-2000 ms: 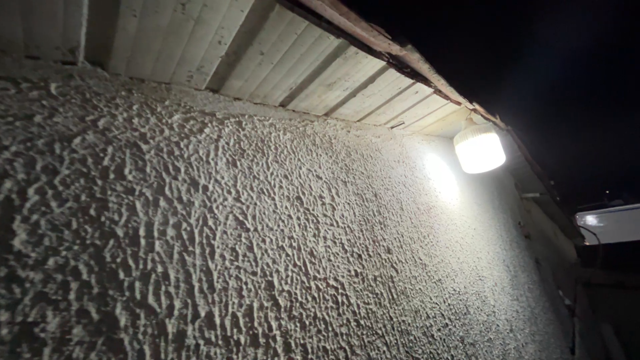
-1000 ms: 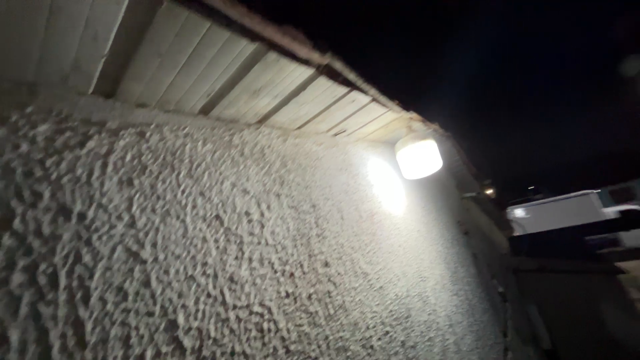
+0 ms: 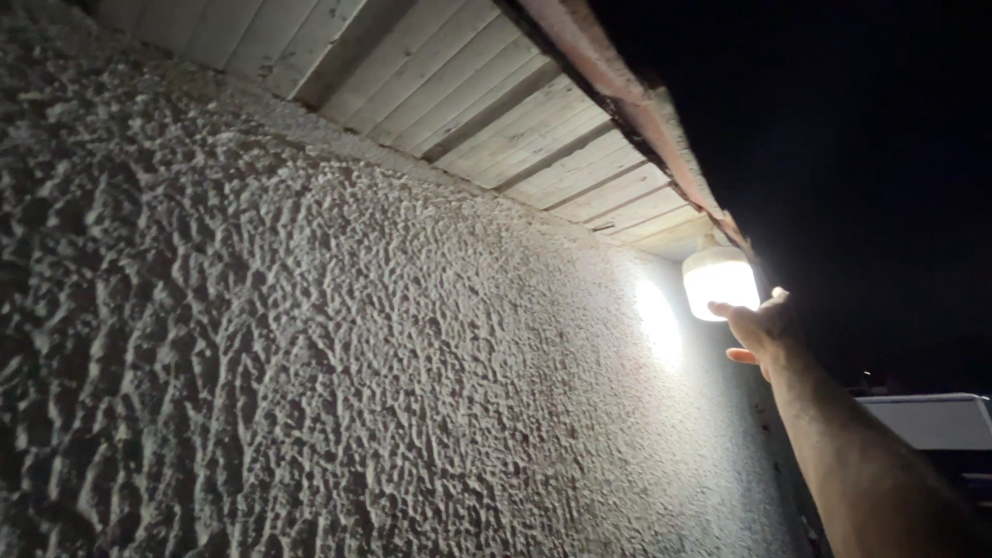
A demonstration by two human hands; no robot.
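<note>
A lit white LED bulb (image 3: pixel 721 283) hangs beneath the far end of the eave, close to the stucco wall. My right hand (image 3: pixel 756 329) is stretched up from the lower right, its fingers apart. One finger overlaps the bulb's lower edge; whether it touches the bulb cannot be told. Nothing is seen held in this hand. My left hand is out of view.
The rough stucco wall (image 3: pixel 372 349) fills the left and middle. Above it runs the eave's white board soffit (image 3: pixel 473 101), edged by a worn reddish roof border (image 3: pixel 620 70). A pale flat-sided structure (image 3: pixel 926 418) stands beyond my forearm against dark sky.
My right hand and forearm have come into view at the right, reaching up beside the bulb. The bulb was lit in both earlier frames too.
</note>
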